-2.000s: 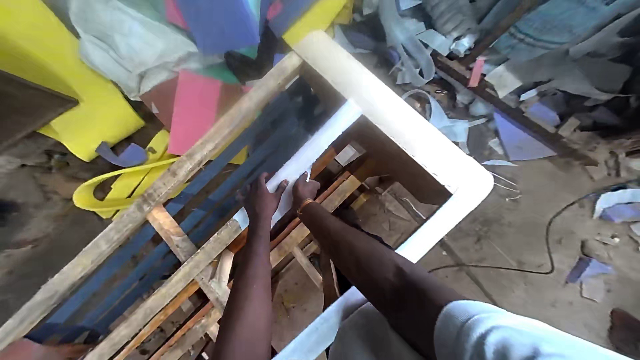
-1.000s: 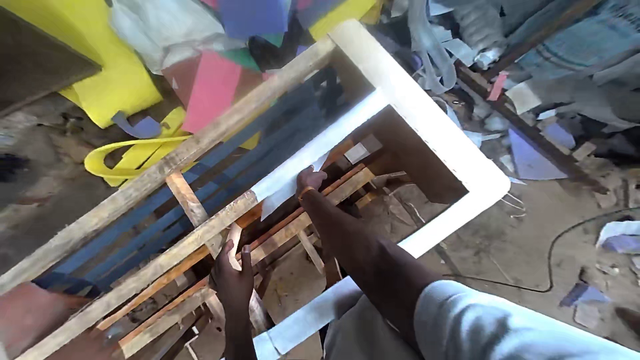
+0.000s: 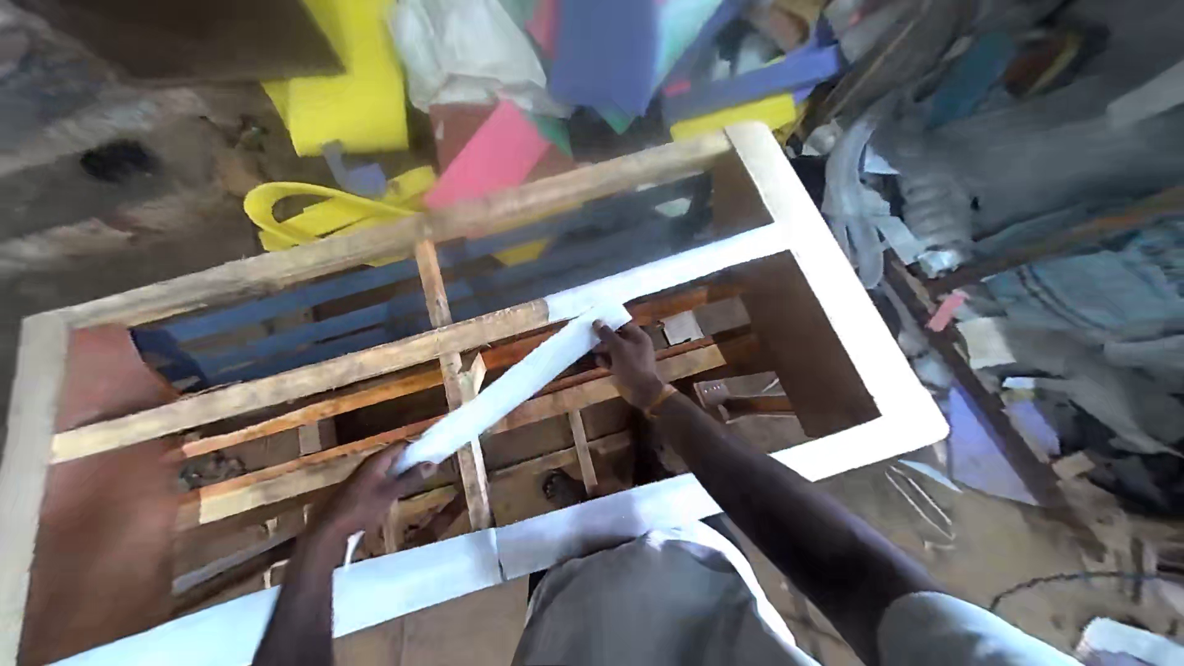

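Note:
A strip of white foam or padding (image 3: 518, 388) stretches slantwise between my hands, over the openings of a wooden frame (image 3: 314, 365). My left hand (image 3: 384, 481) grips its lower left end. Its upper right end is pinched by my right hand (image 3: 629, 356), close to the middle rail. White covering (image 3: 666, 277) lies on the right part of that rail; the left part is bare wood. The frame's right end (image 3: 832, 296) and near rail (image 3: 592, 518) are white too. The far rail (image 3: 324, 259) shows bare wood.
Beyond the frame lie yellow foam pieces (image 3: 356, 102), a pink sheet (image 3: 490, 157), a blue-purple sheet (image 3: 601, 55) and white plastic (image 3: 472, 55). Scraps and a dark bar (image 3: 990, 398) litter the floor at right, where a cable (image 3: 1064, 578) curves. Wooden slats (image 3: 314, 402) run beneath the rails.
The hands have moved off the middle rail and apart, and the white strip now spans between them, away from the rail. The view has shifted and shows more of the frame's left end.

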